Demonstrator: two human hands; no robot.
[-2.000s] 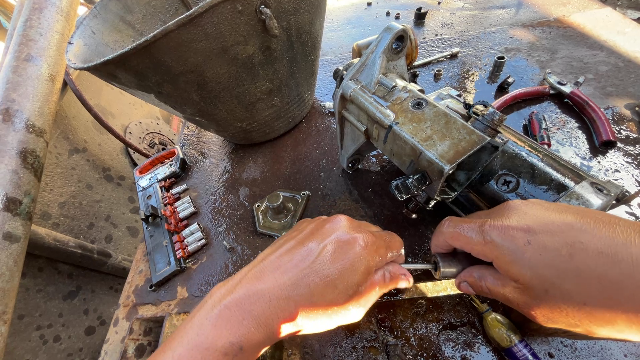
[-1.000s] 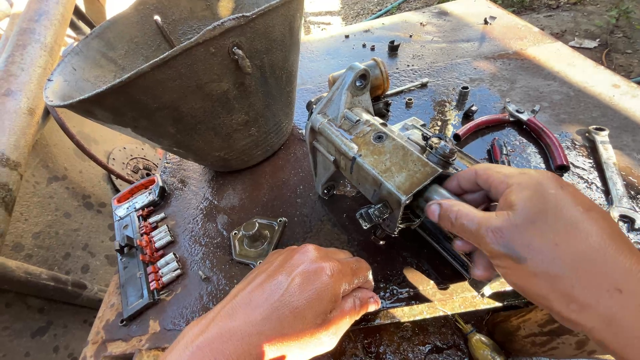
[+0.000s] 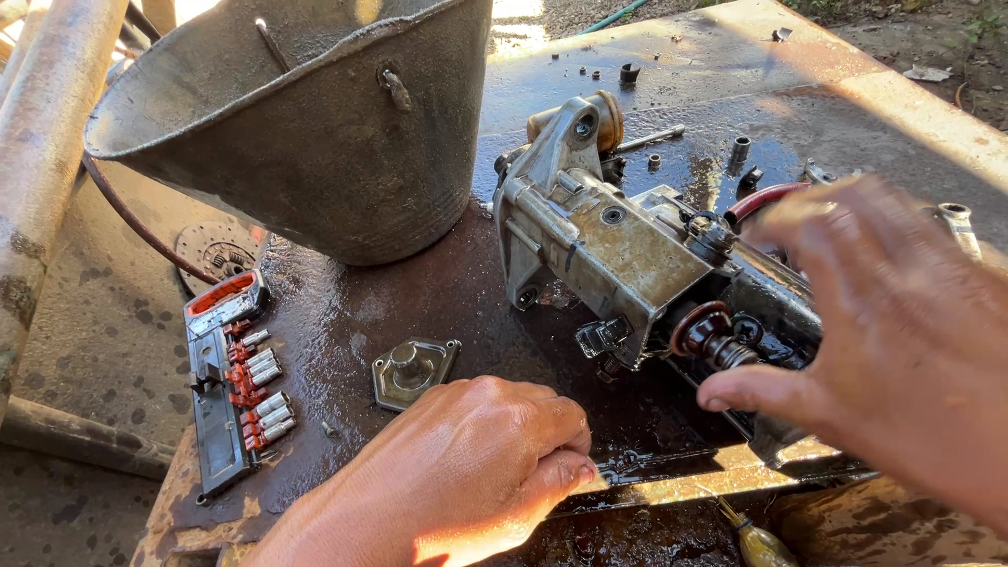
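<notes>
An oily cast-metal mechanical housing (image 3: 598, 236) lies on the wet table, with a ringed, threaded shaft end (image 3: 713, 335) sticking out of its near side. Over that shaft my right hand (image 3: 874, 315) is spread and blurred, thumb and fingers apart, with nothing seen in it. My left hand (image 3: 488, 449) rests near the table's front edge with curled fingers; whether it holds something small is hidden. Just beyond its knuckles lies a small metal cover plate with a round boss (image 3: 411, 368). A red-handled tool (image 3: 764, 201) is partly behind my right hand.
A large metal bucket (image 3: 315, 150) stands at the back left. A socket rail (image 3: 216, 394) with several sockets lies at the table's left edge. Small metal parts (image 3: 629, 74), a loose socket (image 3: 740, 148) and a wrench (image 3: 959, 228) lie beyond the housing. A screwdriver (image 3: 760, 543) is at the front edge.
My right hand was gripping a dark cylindrical piece, first near my left hand, then at the housing. Now it is spread open, and the ringed shaft end shows at the housing.
</notes>
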